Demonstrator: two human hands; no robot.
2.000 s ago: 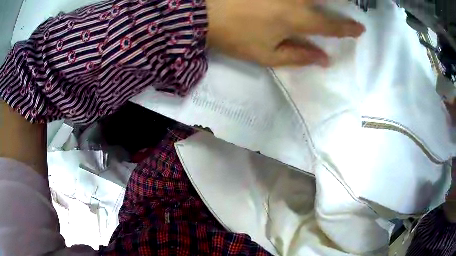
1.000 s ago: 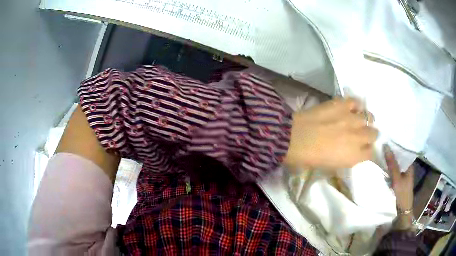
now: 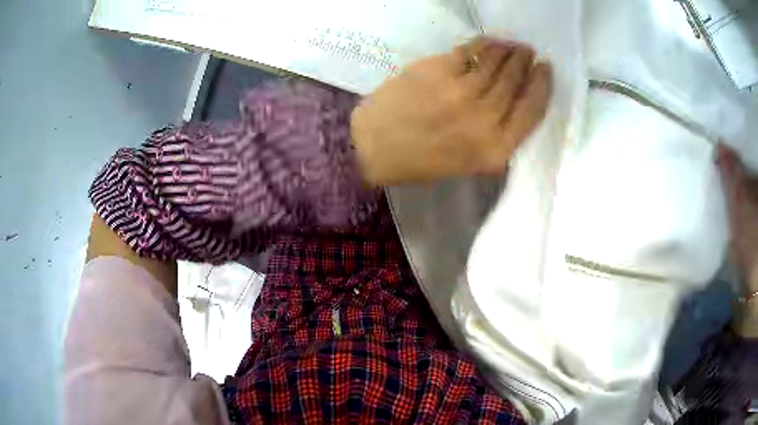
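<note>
A white garment (image 3: 632,191) with dark edge stitching lies bunched over the table edge and hangs down beside my lap. Two narrow grey-brown bands, like zippers, show on it, one near its top and a shorter one (image 3: 615,270) lower down. My left hand (image 3: 453,116), slightly blurred, has its fingers curled on a fold at the garment's upper left. My right hand (image 3: 740,220) is at the right rim, partly cut off and blurred, with its fingertips at the garment's right edge. Its thumb is not clearly visible.
The white table (image 3: 274,33) with printed ruler markings runs across the top. White pieces with dark lines (image 3: 218,311) lie lower left, beside the checked apron (image 3: 349,365). A metal part (image 3: 706,29) shows at the upper right. Grey floor is at the left.
My left hand has moved up and left from the middle of the garment. The garment has shifted and turned, showing a second band. My right hand has moved up and right, to the rim.
</note>
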